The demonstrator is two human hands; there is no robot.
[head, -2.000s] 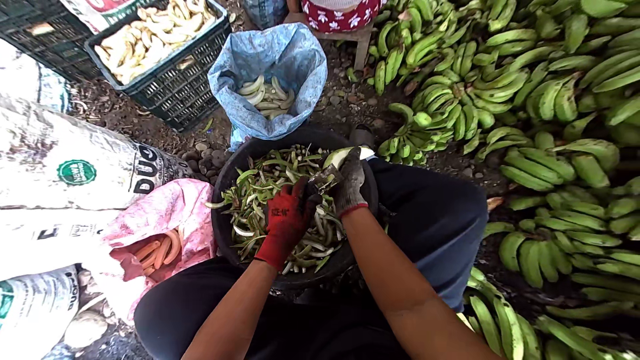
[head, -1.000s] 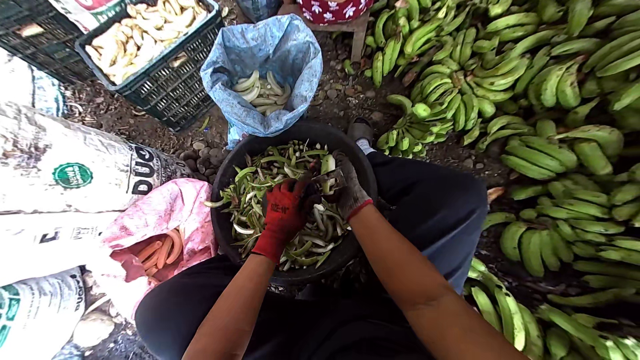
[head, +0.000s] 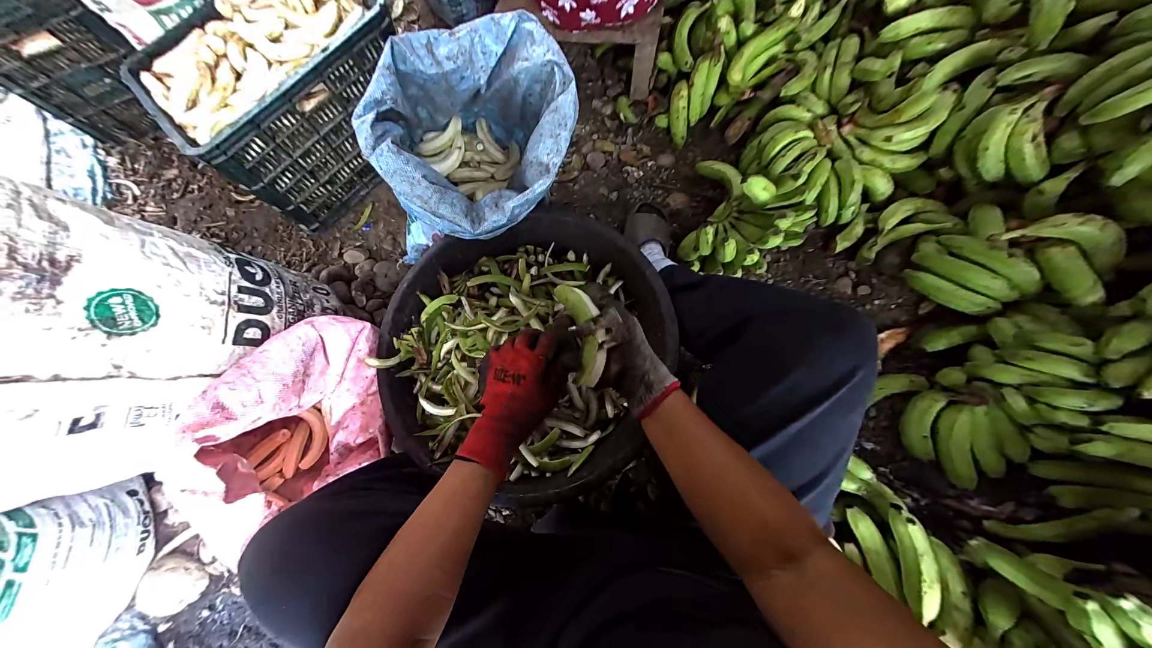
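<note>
My left hand (head: 522, 382), in a red glove with dark fingertips, is over a black round tub (head: 661, 310) of green peel strips (head: 459, 337). Its fingers meet those of my right hand (head: 630, 355), in a grey glove with a red cuff. A partly peeled green plantain or banana (head: 577, 304) sticks up from my right hand's fingers, with a loosened strip of peel (head: 590, 360) below it. Whether my left hand holds anything is hidden by its own fingers. Behind the tub, a blue woven sack (head: 540, 90) stands with its mouth spread around peeled fruit (head: 463, 157).
Green banana bunches (head: 972, 261) cover the ground at right. At upper left is a dark plastic crate (head: 297, 135) of peeled fruit. A pink sack (head: 337, 346) with orange-brown pieces (head: 288, 450) and white printed sacks (head: 108, 288) lie at left. A person in patterned red clothing (head: 594, 11) sits beyond.
The pale fruit at my right hand stood above its fingers near the tub's far rim; now a green-skinned piece shows between both hands. Both hands have stayed over the tub.
</note>
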